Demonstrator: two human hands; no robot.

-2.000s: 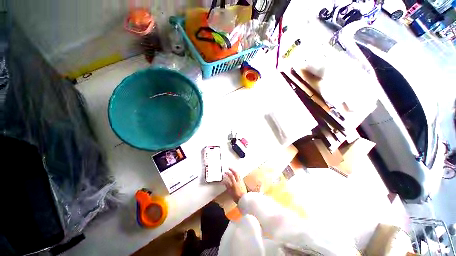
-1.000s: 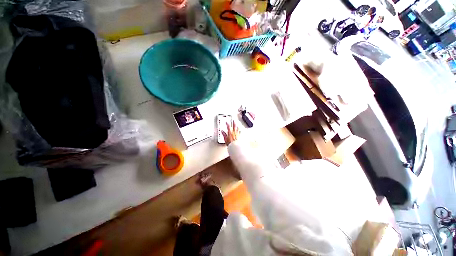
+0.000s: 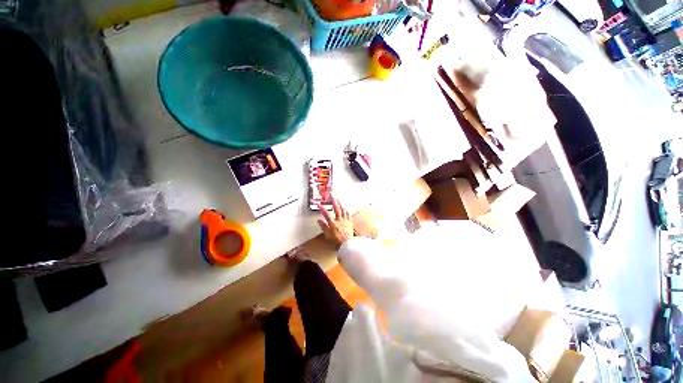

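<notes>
A smartphone (image 3: 320, 185) lies flat on the white table with its screen lit in red and white rows. My right hand (image 3: 338, 224) is at its lower end, fingers apart and a fingertip at the screen's bottom edge; it holds nothing. My left hand is not in view. A white printed carton (image 3: 264, 183) with a dark picture panel lies left of the phone. Keys with a dark fob (image 3: 358, 163) lie to its right.
A teal basin (image 3: 234, 81) stands behind the carton. An orange tape dispenser (image 3: 225, 243) is near the front edge, another (image 3: 384, 61) beside a blue basket (image 3: 356, 30). Brown cardboard (image 3: 457, 200) is at right; plastic-wrapped black material (image 3: 34, 142) is at left.
The view swung down, then left. My right hand moved onto the phone, then back to its lower end. The phone's screen changed from mostly white to red and white rows.
</notes>
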